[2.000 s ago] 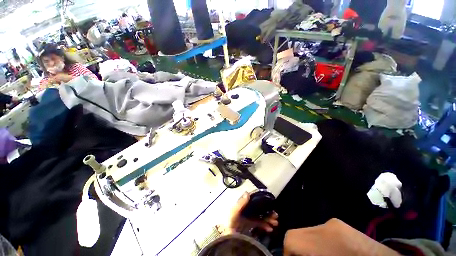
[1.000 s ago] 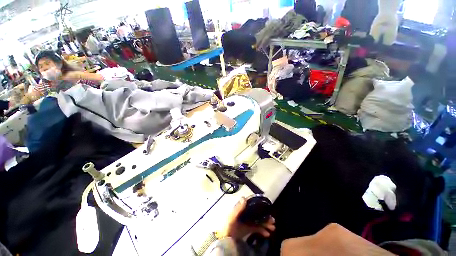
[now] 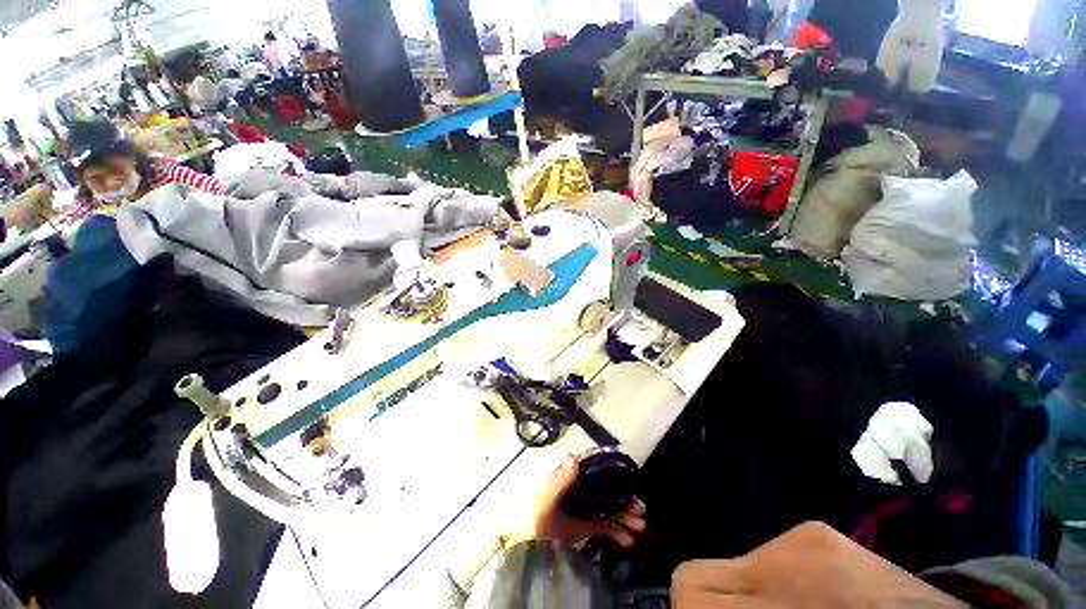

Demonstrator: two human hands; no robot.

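My left hand (image 3: 565,512) holds a round black cup lid (image 3: 601,481) over the front edge of the white sewing machine bed. A metal cup (image 3: 538,578) is just below it, cut off by the bottom edge of the picture. My right hand (image 3: 804,573) is at the bottom, right of the cup, fingers bent; its fingertips and anything in them are hidden. The white machine head (image 3: 405,387) with teal stripe stands in front of me. Black-handled scissors (image 3: 538,416) lie on the bed.
Black cloth lies left (image 3: 107,393) and right (image 3: 762,440) of the machine, with a white crumpled piece (image 3: 894,443) on the right heap. Grey garments (image 3: 298,244) are heaped behind. A masked person (image 3: 110,179) sits at the far left. White sacks (image 3: 915,238) stand at the back right.
The cup now shows its metal side, where its open top showed two seconds ago. My left hand still holds the lid. The view has shifted slightly.
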